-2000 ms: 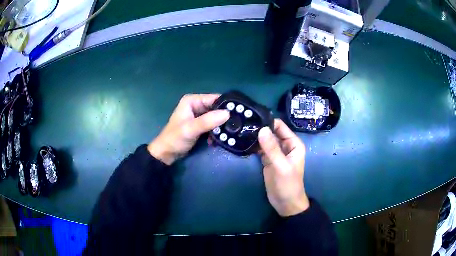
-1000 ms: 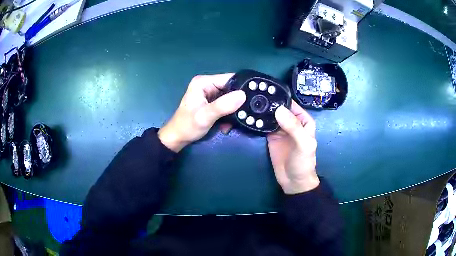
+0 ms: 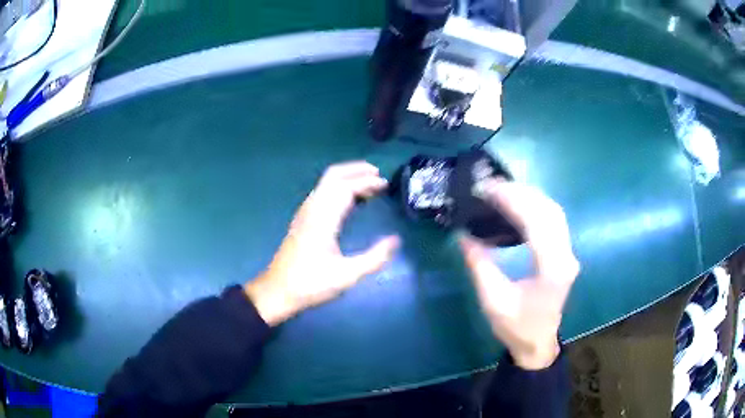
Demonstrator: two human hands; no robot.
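A black camera housing with a silvery circuit board (image 3: 428, 189) sits open side up in front of the screw feeder. A second black camera housing (image 3: 482, 208) is at its right and partly overlaps it; its outline is blurred. My right hand (image 3: 527, 265) is around this second housing, with fingers over its upper right side and the thumb at its lower edge. My left hand (image 3: 314, 249) is bare and empty, fingers and thumb apart, just left of the housing with the board.
The screw feeder (image 3: 478, 49) stands behind the housings, with a dark upright cylinder (image 3: 396, 69) beside it. Several waiting housings (image 3: 41, 300) lie at the left. A blue tool (image 3: 37, 104) lies on the white board (image 3: 69, 82). A pale tangled heap (image 3: 700, 149) lies at right, with cartons (image 3: 608, 371) below.
The held camera housing has moved right, beside the housing with the board, its light-dotted face now blurred. My left hand has let go of it and opened. The view has shifted.
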